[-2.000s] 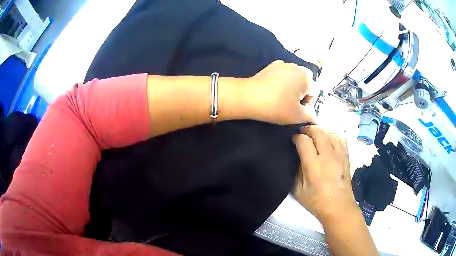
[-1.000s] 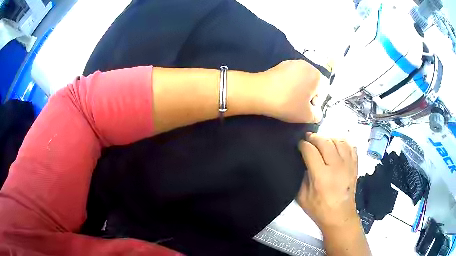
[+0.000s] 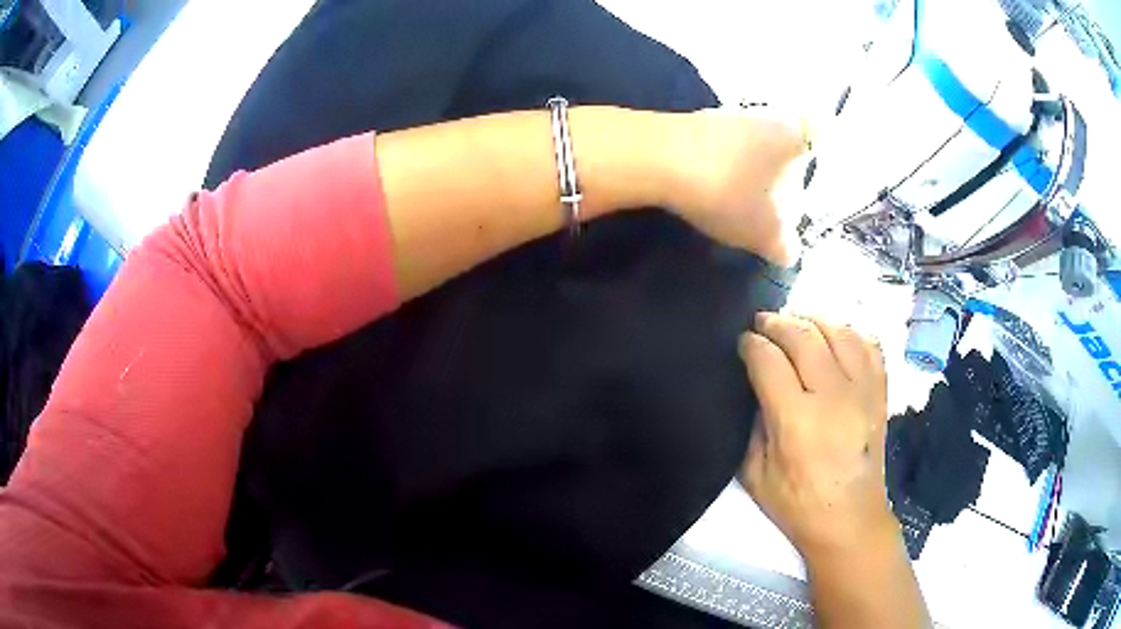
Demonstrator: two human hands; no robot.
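Observation:
A large black garment piece (image 3: 516,406) covers the table and my lap. My left hand (image 3: 744,178) reaches across it, its curled fingers at the cloth's edge beside the presser foot area (image 3: 805,234); its fingertips are hidden or washed out by glare. My right hand (image 3: 818,406) lies on the right edge of the cloth, just nearer to me, fingers bent with the fingertips pressing the border. The hands are apart. The white sewing machine head (image 3: 959,111) with a blue stripe stands right of my left hand. No label shows between my fingers.
Black label stacks (image 3: 940,449) lie right of my right hand. A grey-blue cylinder (image 3: 932,332) stands under the machine head. A thin stick (image 3: 1046,511) and a dark flat phone (image 3: 1082,571) lie far right. A measuring strip (image 3: 725,592) runs along the front edge. A blue crate (image 3: 55,246) is at left.
My left hand has moved up and away from my right hand, widening the gap between them along the cloth edge. My right hand stays almost in place on the border.

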